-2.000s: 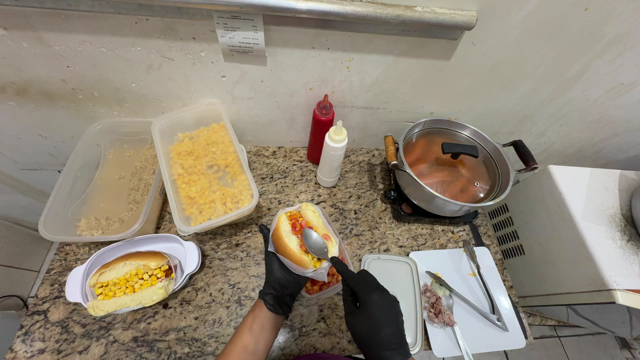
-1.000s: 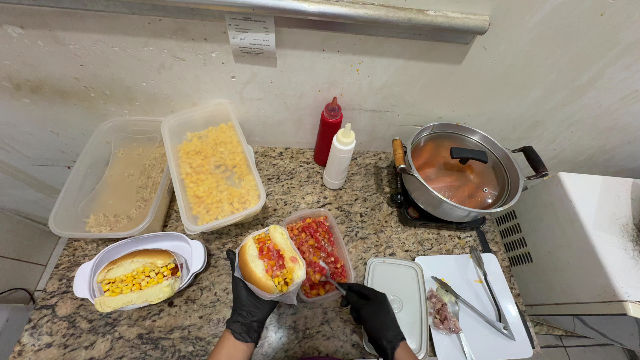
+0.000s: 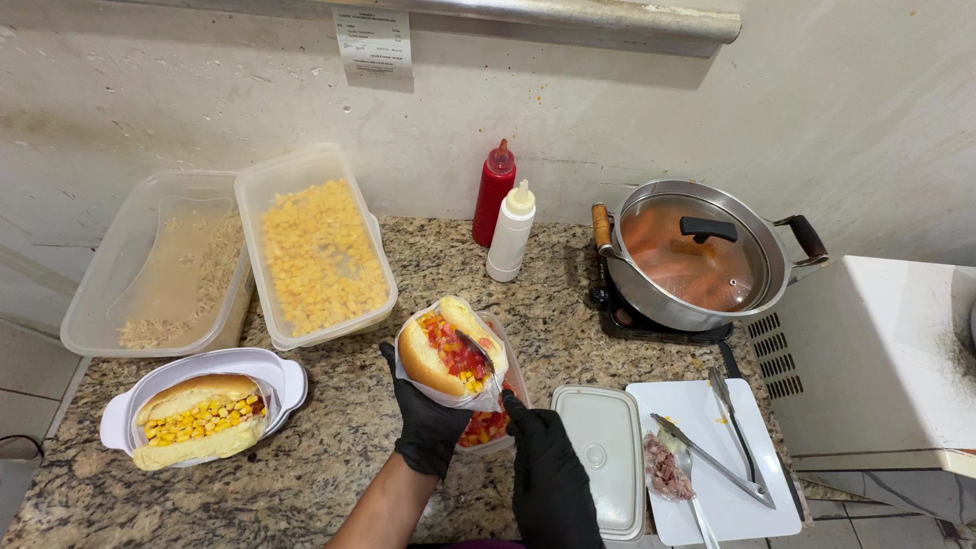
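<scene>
My left hand (image 3: pixel 427 423), in a black glove, holds a hot dog bun (image 3: pixel 431 358) wrapped in thin paper, filled with corn and chopped tomato. My right hand (image 3: pixel 545 465), also gloved, grips a metal spoon (image 3: pixel 479 349) whose bowl rests on the tomato filling. Partly hidden beneath the bun is a plastic container of chopped tomato (image 3: pixel 509 358). At the left, a second bun with corn (image 3: pixel 200 419) lies in a white oval dish (image 3: pixel 293 385).
Behind stand tubs of corn (image 3: pixel 324 259) and pale shreds (image 3: pixel 183 290), red (image 3: pixel 494 194) and white (image 3: pixel 511 236) squeeze bottles, and a lidded pot (image 3: pixel 690 252) on a burner. A lid (image 3: pixel 598 457) and a white board (image 3: pixel 751 457) with tongs (image 3: pixel 713 457) lie right.
The spoon has moved from the tomato container up onto the bun's filling. The bun now covers part of that container again.
</scene>
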